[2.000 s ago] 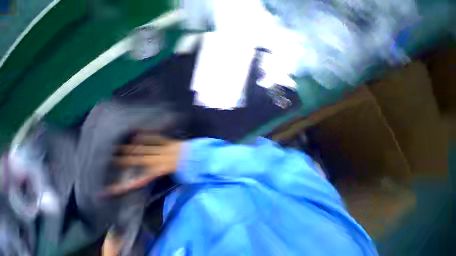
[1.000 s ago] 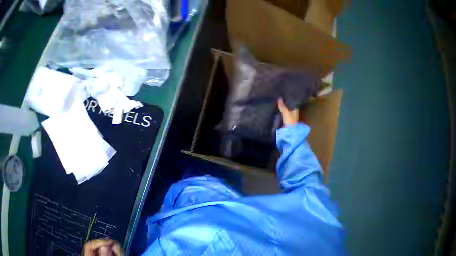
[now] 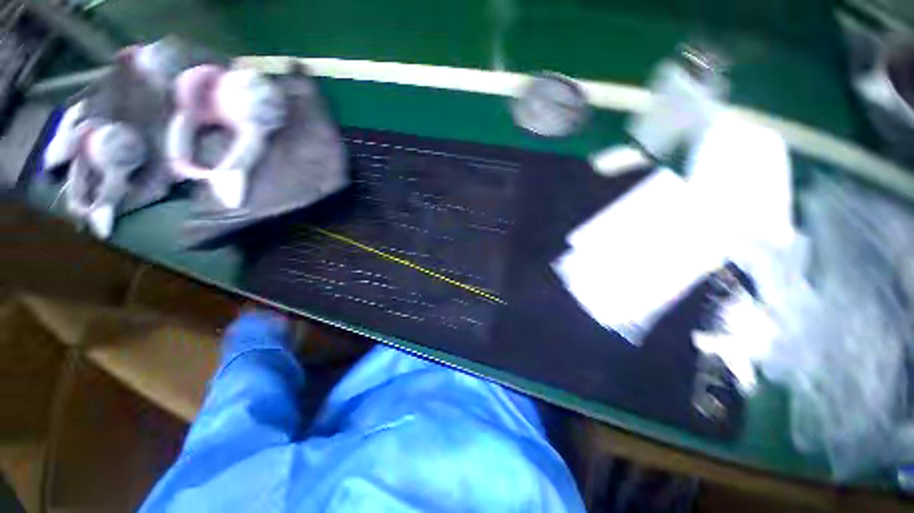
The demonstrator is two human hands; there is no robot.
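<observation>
A white and pink cat-ear headset (image 3: 180,140) lies on a grey protective sheet (image 3: 311,150) at the left of the bench. A second white and pink headset (image 3: 100,160) lies farther left, also on grey material. The black work mat (image 3: 401,240) lies to the right of them. My left hand (image 3: 269,305) is a small blur at the end of its blue sleeve, by the bench's front edge; its fingers and any held thing cannot be made out. My right hand is not in view.
White wipes (image 3: 636,255) lie on the mat's right side, beside a clear plastic bag heap (image 3: 852,331). A round tin (image 3: 550,104) and a small white bottle (image 3: 681,95) stand behind. A cardboard carton (image 3: 150,351) is below the bench at left.
The view has swung from the carton at right to the bench and headsets at left. The right hand, earlier on a dark bagged item in the carton, has left the picture.
</observation>
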